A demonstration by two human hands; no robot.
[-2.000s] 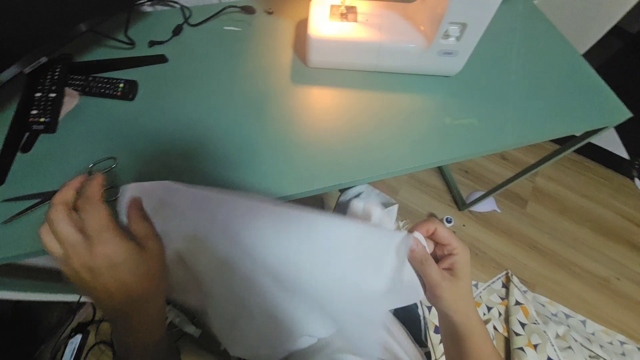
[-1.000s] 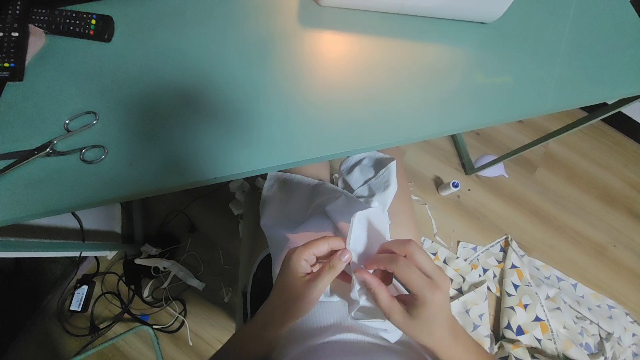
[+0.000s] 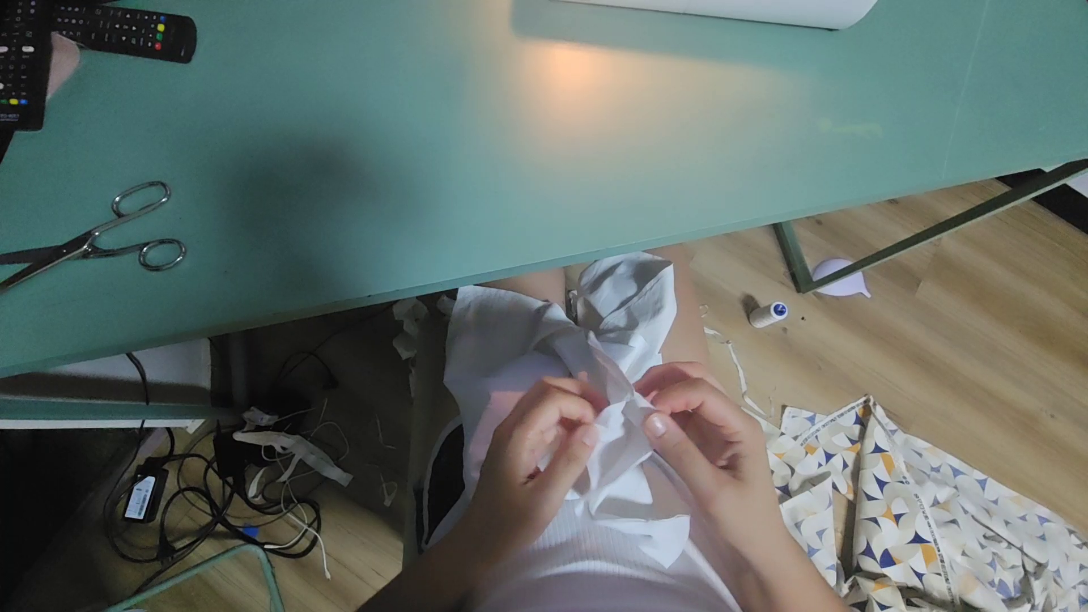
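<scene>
White fabric (image 3: 510, 327) lies bunched over the person's lap, just below the table edge. My left hand (image 3: 544, 450) pinches a fold of it between thumb and fingers. Close by on the right, my right hand (image 3: 701, 425) grips the same cloth with thumb and forefinger. A narrow strip of the fabric stands up between both hands, and its lower end hangs over a white ribbed top. The fingertips partly hide the folds being held.
The green table (image 3: 408, 195) carries metal scissors (image 3: 93, 242), remote controls (image 3: 127, 32) and a white sewing machine (image 3: 731, 8). On the floor are a thread spool (image 3: 768, 314), patterned fabric (image 3: 901, 510), tangled black cables (image 3: 212, 501) and a green metal table leg (image 3: 795, 259).
Two seconds ago my hands were wide apart, spreading the white fabric, with the left near the scissors. They have come together over the lap. The view has tilted down.
</scene>
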